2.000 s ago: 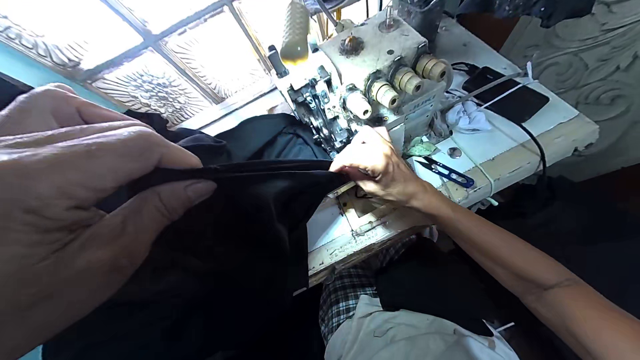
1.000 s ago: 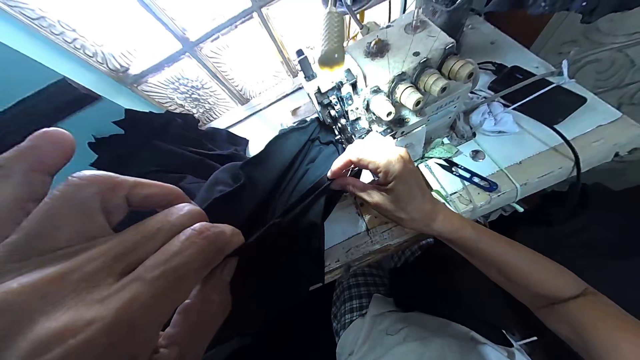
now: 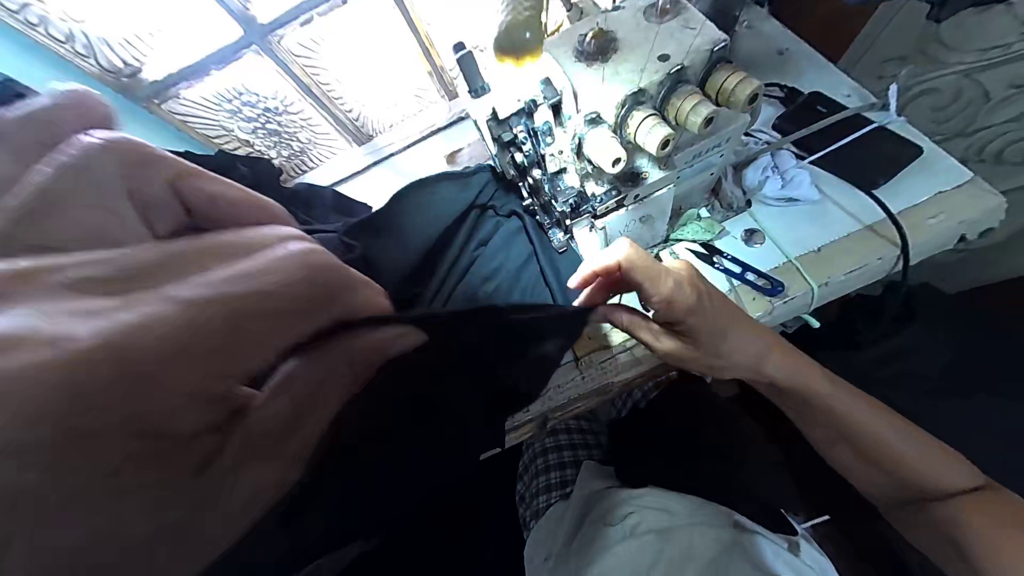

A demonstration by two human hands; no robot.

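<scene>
My left hand (image 3: 184, 320), large and close at the left, pinches the edge of a black fabric (image 3: 480, 352) between thumb and fingers. The same edge runs taut to my right hand (image 3: 672, 304), which grips it between thumb and fingertips just in front of the sewing machine. Behind the held edge, more of the dark cloth lies in folds and reaches the needle and presser foot area of a Juki overlock sewing machine (image 3: 640, 96). Whether the foot is down on the cloth cannot be told.
Thread snips (image 3: 740, 270) with a blue handle lie on the worn machine table (image 3: 896, 232), right of my right hand. Behind them are a white cloth scrap (image 3: 780, 178), a black smartphone (image 3: 848, 136) and a dark cable. A patterned glass window (image 3: 264, 104) stands behind the machine.
The fabric edge between my hands has come up taut again, after hanging lower one second ago. My left hand has turned, its thumb showing on the edge again.
</scene>
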